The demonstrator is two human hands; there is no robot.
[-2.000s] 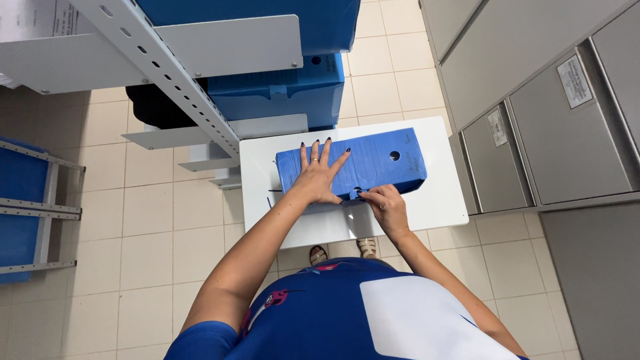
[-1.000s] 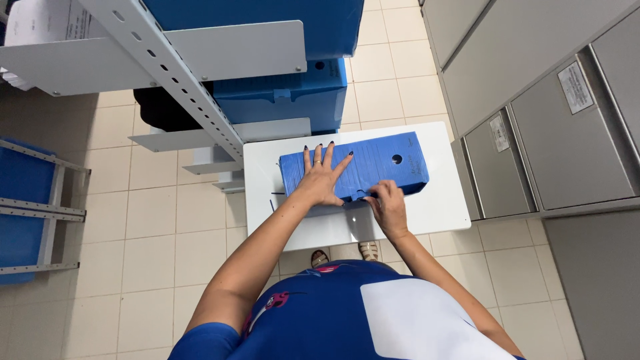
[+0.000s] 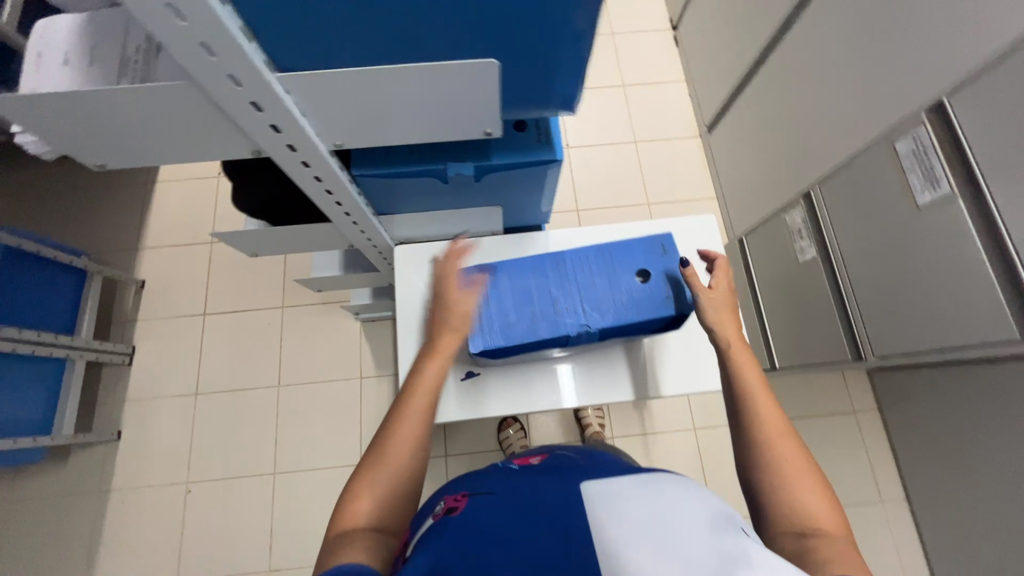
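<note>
A blue archive box [image 3: 572,296] with a round finger hole lies on a small white table [image 3: 512,392], a little tilted to the table's edges. At the box's left end is my left hand [image 3: 458,296], blurred, with its fingers apart; whether it touches the box I cannot tell. My right hand [image 3: 712,292] is at the right end, thumb and fingers apart, the thumb close to the box's top corner. A small dark blue piece [image 3: 470,375] rests on the table by the near left part of the box.
White metal shelving [image 3: 296,144] with blue archive boxes [image 3: 472,180] and papers [image 3: 96,52] stands behind and to the left. Grey cabinets with drawers [image 3: 904,240] line the right side. Another rack with blue boxes [image 3: 40,288] is at far left. My sandalled feet show below the table.
My left hand has moved off the box's top to its left end. My right hand has left the near edge for the right end.
</note>
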